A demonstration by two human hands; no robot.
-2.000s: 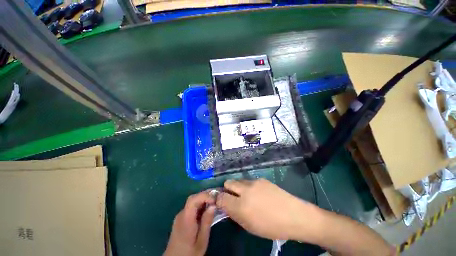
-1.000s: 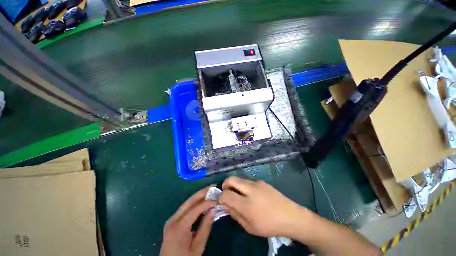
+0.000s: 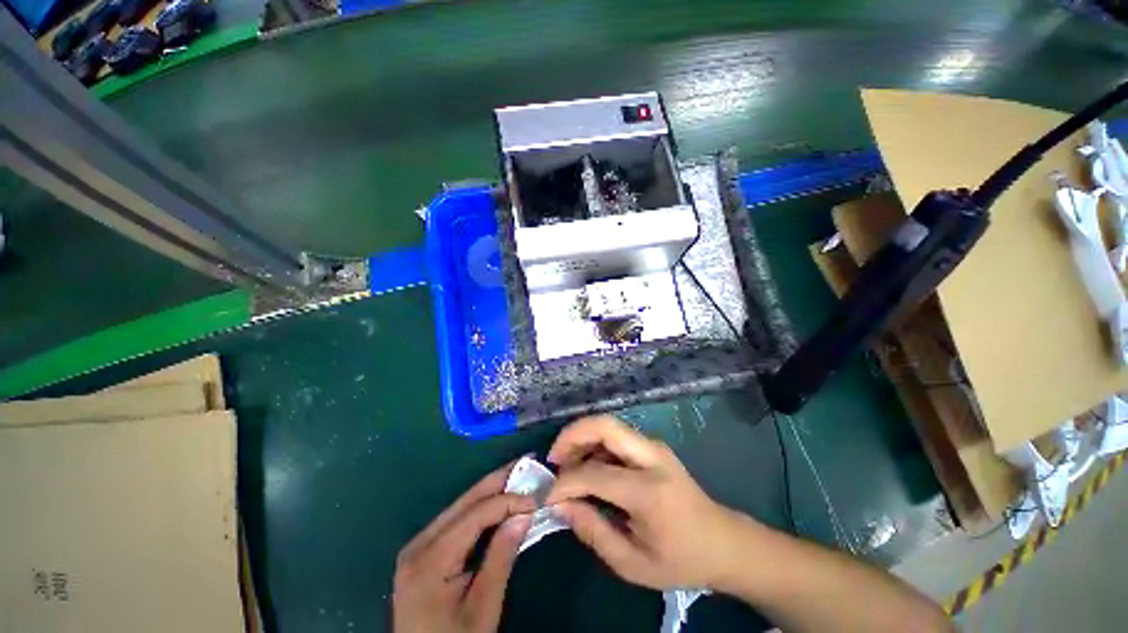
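A white plastic cat-ear headband (image 3: 532,484) is held between both hands at the lower middle, over the dark green bench. One pointed ear shows between the fingers, and another white part shows below my right wrist. My left hand (image 3: 468,550) grips the ear from the left, thumb near its lower side. My right hand (image 3: 637,501) has its fingertips on the ear's right side. Any small part under the fingertips is hidden.
The screw feeder (image 3: 606,235) stands ahead on a speckled pad (image 3: 631,381), with a blue tray (image 3: 454,334) at its left. The black electric screwdriver (image 3: 878,297) slants at right. Cardboard (image 3: 971,322) carries headbands (image 3: 1091,266); more cardboard (image 3: 111,526) lies left. A metal post (image 3: 136,173) stands upper left.
The view has shifted slightly. My right hand's fingers have lifted and spread a little, and more of the white ear shows between the hands. Both hands stay at the headband.
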